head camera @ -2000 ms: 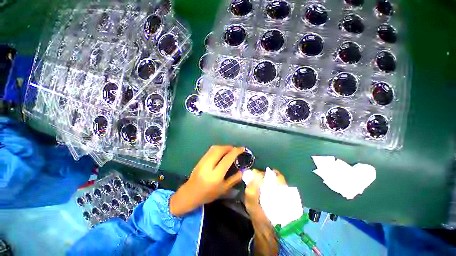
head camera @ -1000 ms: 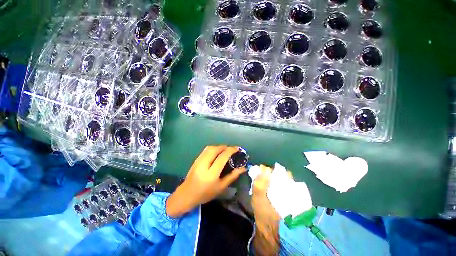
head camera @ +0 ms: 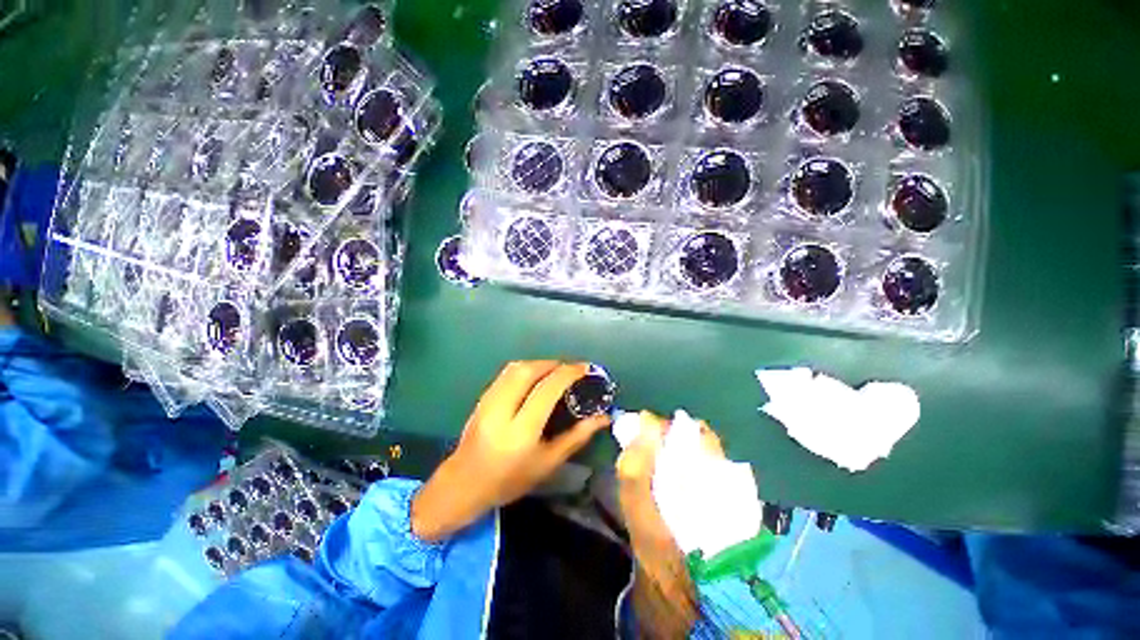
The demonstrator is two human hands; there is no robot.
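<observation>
My left hand (head camera: 503, 431) holds a dark glossy lens (head camera: 590, 393) with a bright rim between thumb and fingers, above the bench's near edge. My right hand (head camera: 644, 481) is just right of it, shut on a crumpled white wipe (head camera: 706, 494); a small white tip of wipe sits at its fingertips, close to the lens. A green air gun (head camera: 735, 558) shows below the wipe, with a reddish tube; how the hand holds it is hidden. The working tray (head camera: 750, 306) lies ahead, with dark lenses in most pockets and pale grid patterns in three.
Stacked clear trays (head camera: 138, 269) overlap at the left. A loose round part (head camera: 455, 259) sits at the working tray's left edge. A spare white wipe (head camera: 844, 419) lies on the green bench (head camera: 975, 438). A lower tray (head camera: 269, 500) of dark discs is at lower left, near blue sleeves (head camera: 94, 438).
The trays and spare wipe have shifted left and slightly up in view. The right hand's wipe and green air gun swung right, then back left towards the lens. The left hand still holds the lens.
</observation>
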